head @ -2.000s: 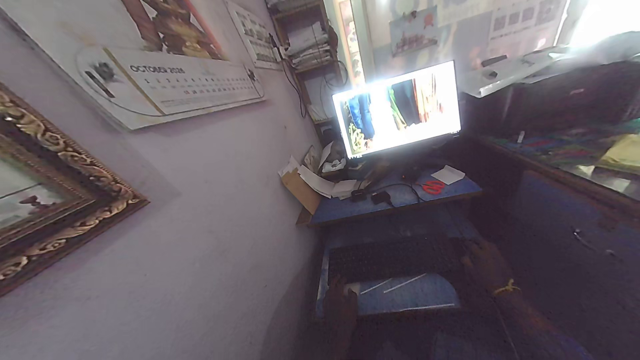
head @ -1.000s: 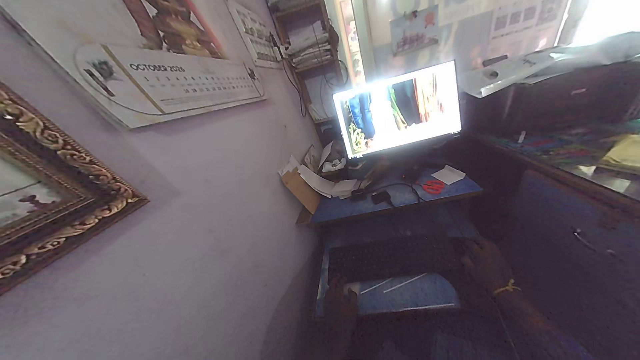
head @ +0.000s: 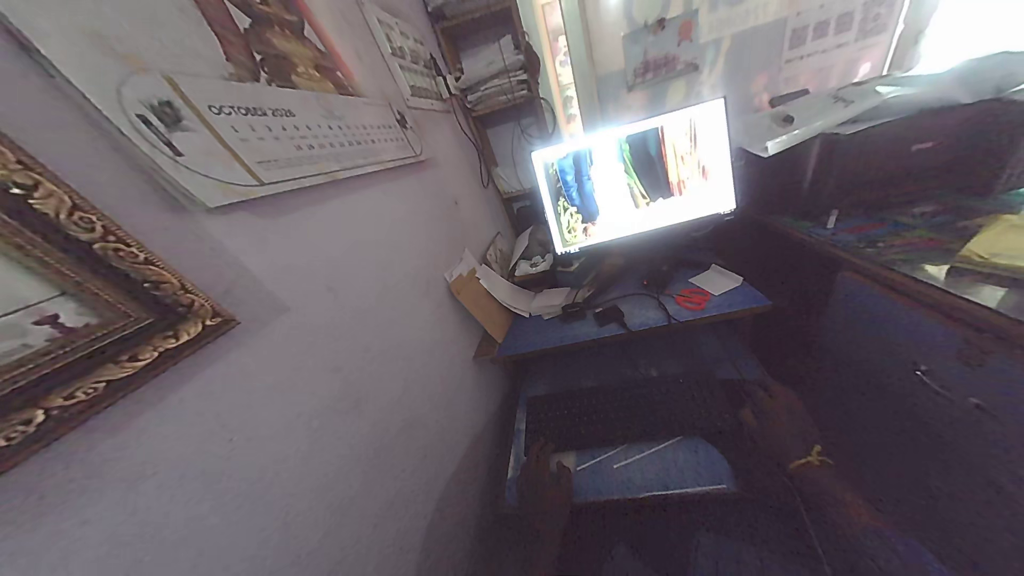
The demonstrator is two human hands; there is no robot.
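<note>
A black keyboard (head: pixel 624 412) lies on the blue pull-out tray (head: pixel 680 474) below the desk top. My left hand (head: pixel 546 478) rests at the keyboard's front left corner, its fingers near the lower keys. At the right end of the keyboard is my right hand (head: pixel 772 412), with a yellow thread around the wrist; shadow hides what lies under its palm. A lit monitor (head: pixel 640 172) stands at the back of the desk and shows a picture with blue, green and red shapes.
On the blue desk top (head: pixel 552 336) are red-handled scissors (head: pixel 693 299), a white paper (head: pixel 717 278), black cables and an adapter (head: pixel 610 315). Papers and a cardboard piece (head: pixel 482 306) lean at the wall. Left hang a calendar (head: pixel 280 132) and an ornate frame (head: pixel 120 272). A counter (head: pixel 904 280) stands right.
</note>
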